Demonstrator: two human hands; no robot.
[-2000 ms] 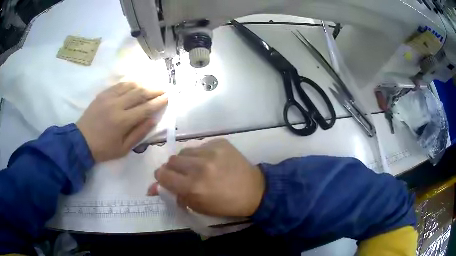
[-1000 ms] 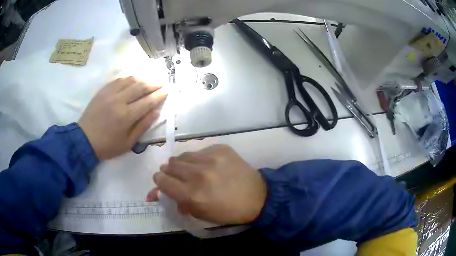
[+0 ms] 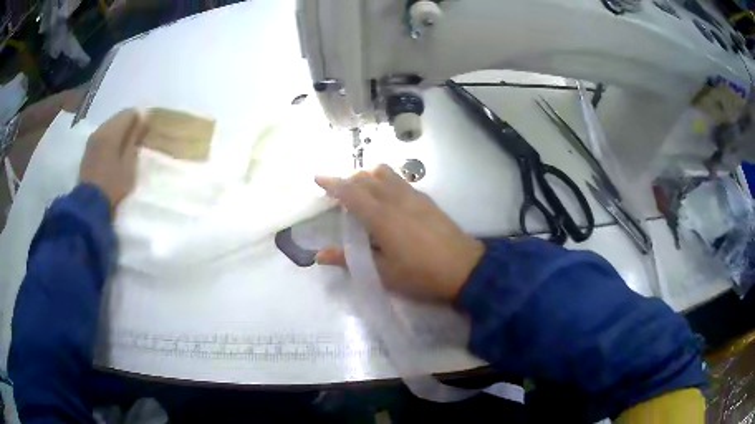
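Observation:
A white garment panel [image 3: 190, 215] lies on the table left of the needle, with a tan paper ticket [image 3: 179, 134] on it. My left hand [image 3: 114, 153] is at the panel's far left, gripping its edge beside the ticket; it is blurred. My right hand [image 3: 406, 228] is just in front of the presser foot [image 3: 358, 151], its fingers at the panel's edge and the white tape [image 3: 362, 263]. The tape runs from under my right hand down over the table's front edge. The hand hides part of the tape and panel.
The sewing machine head [image 3: 348, 66] stands over the bed. Black shears [image 3: 530, 157] and tweezers [image 3: 617, 211] lie at the right, near a reddish-handled tool [image 3: 667, 207] and a crinkled clear bag [image 3: 720, 217]. A ruler scale [image 3: 248, 346] runs along the table's front edge.
My left hand has moved from near the needle to the panel's far left. My right hand has moved up close to the presser foot. The view has shifted, and the tape end hangs over the edge.

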